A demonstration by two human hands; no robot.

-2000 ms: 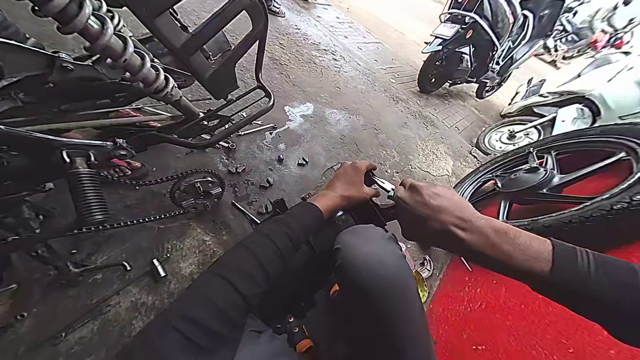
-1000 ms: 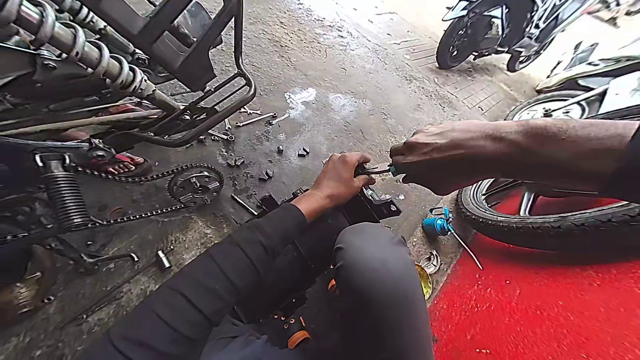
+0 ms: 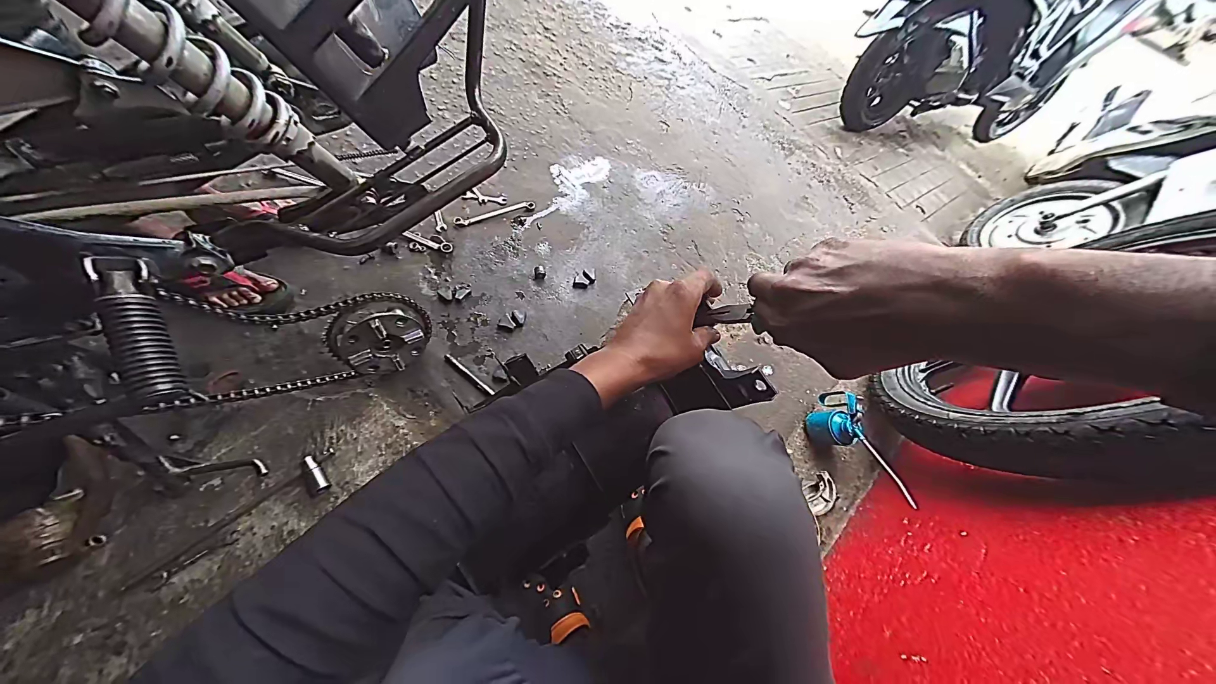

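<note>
My left hand [image 3: 660, 328] is at the centre, fingers closed around a small dark part mostly hidden by them. My right hand [image 3: 845, 304], just right of it, is closed in a fist on pliers [image 3: 730, 313], whose metal end reaches to the left fingers. Beneath the hands, beside my knee, lies a black motorcycle part [image 3: 727, 385] with a bracket end; my left arm and leg hide much of it. A blue oil can [image 3: 832, 427] with a thin spout stands on the ground to the lower right.
A partly dismantled motorcycle with a shock absorber [image 3: 223, 90], drive chain [image 3: 271, 389] and sprocket [image 3: 378, 334] fills the left. A person's sandalled foot [image 3: 242, 290] shows behind it. Wrenches [image 3: 494, 214], several black pieces [image 3: 511, 321] and a socket [image 3: 315, 474] lie about. A wheel [image 3: 1045, 437] rests on red flooring at right.
My right wrist and forearm have swung up, so the forearm now comes in level from the right. The oil can, not visible two seconds ago, shows below it. My left hand stays near the same part.
</note>
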